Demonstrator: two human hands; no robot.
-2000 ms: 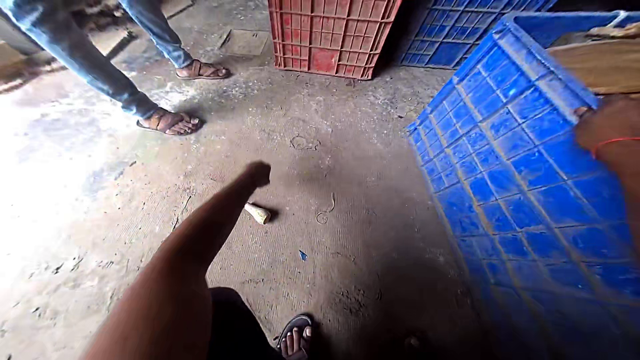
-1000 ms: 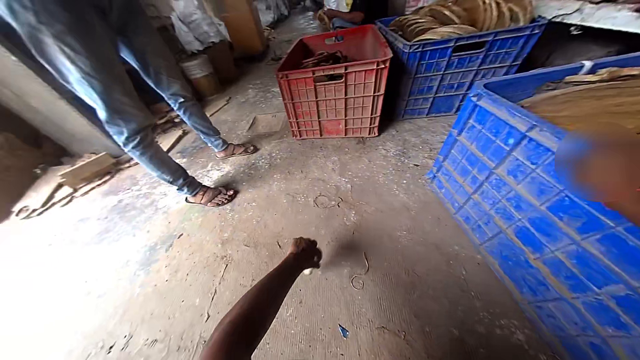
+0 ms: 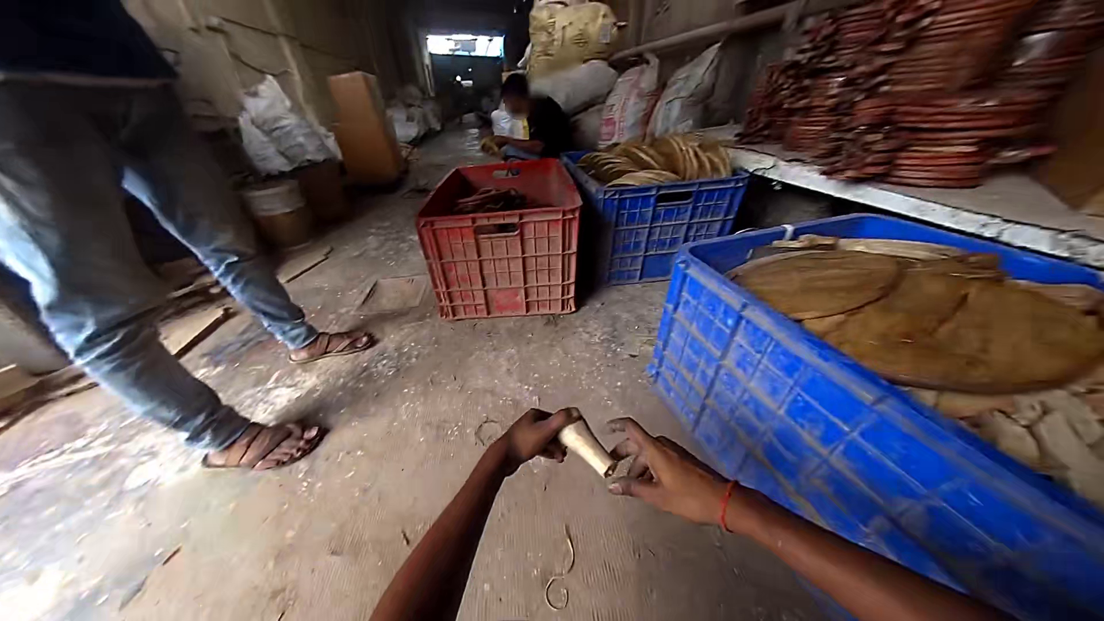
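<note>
My left hand is closed around one end of a short, pale, bone-like piece, held over the floor. It flares towards its lower right end, where a dark hollow shows. Around that end my right hand has its fingers spread and curved; whether they touch it I cannot tell. A red cord circles my right wrist. A blue plastic crate stands to the right of my hands, holding flat brown sheets that look like hide.
A red crate with dark pieces stands ahead, beside another blue crate of pale curved pieces. A person in jeans stands at left; another person sits behind the crates. Reddish-brown stacks lie on a ledge at right.
The pale piece lay on the floor two seconds ago and is now up in my left hand. My right hand has come from the blue crate's rim to the piece. The view has tilted up.
</note>
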